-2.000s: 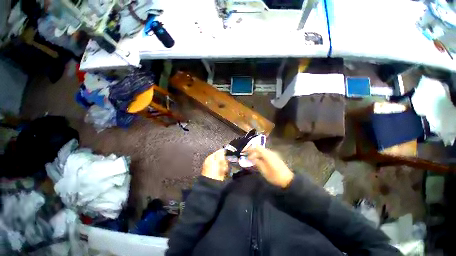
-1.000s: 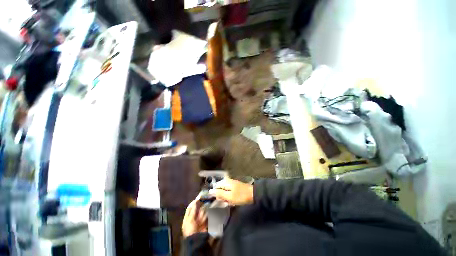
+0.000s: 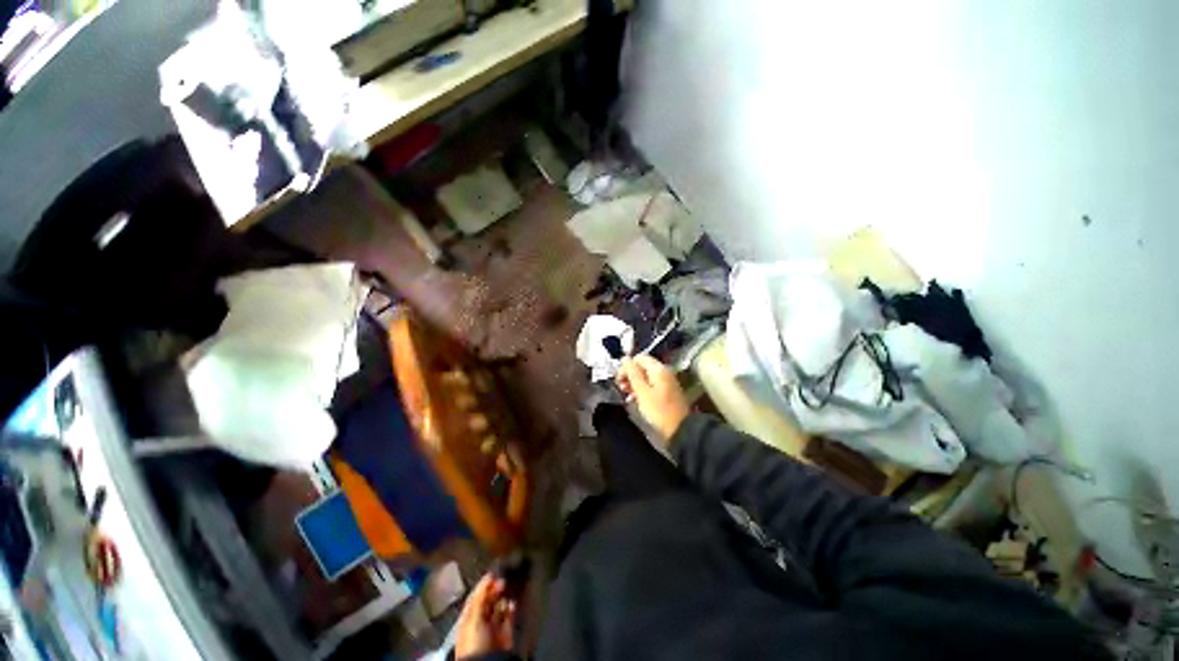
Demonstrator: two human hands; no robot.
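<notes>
My right hand point(image 3: 656, 394) is stretched out at the centre, its fingers drawn together. A small white piece point(image 3: 604, 338) with a dark patch lies just beyond its fingertips; whether the fingers pinch it or it is loose below them is unclear. My left hand point(image 3: 485, 622) is low at the bottom edge, blurred, with its fingers curled. A small dark shape touches its fingertips, too blurred to tell whether it is held.
An orange-brown wooden stool or bench point(image 3: 446, 433) with dark blue cloth point(image 3: 394, 467) stands left of centre. A white machine table point(image 3: 123, 517) is at far left. White cloth point(image 3: 808, 355) is heaped at right by the wall. Scraps and pale sheets point(image 3: 634, 233) litter the floor.
The view has swung further right, away from the machine table. My hands, close together before, are now apart: the right reaches forward, the left is low at the picture's edge.
</notes>
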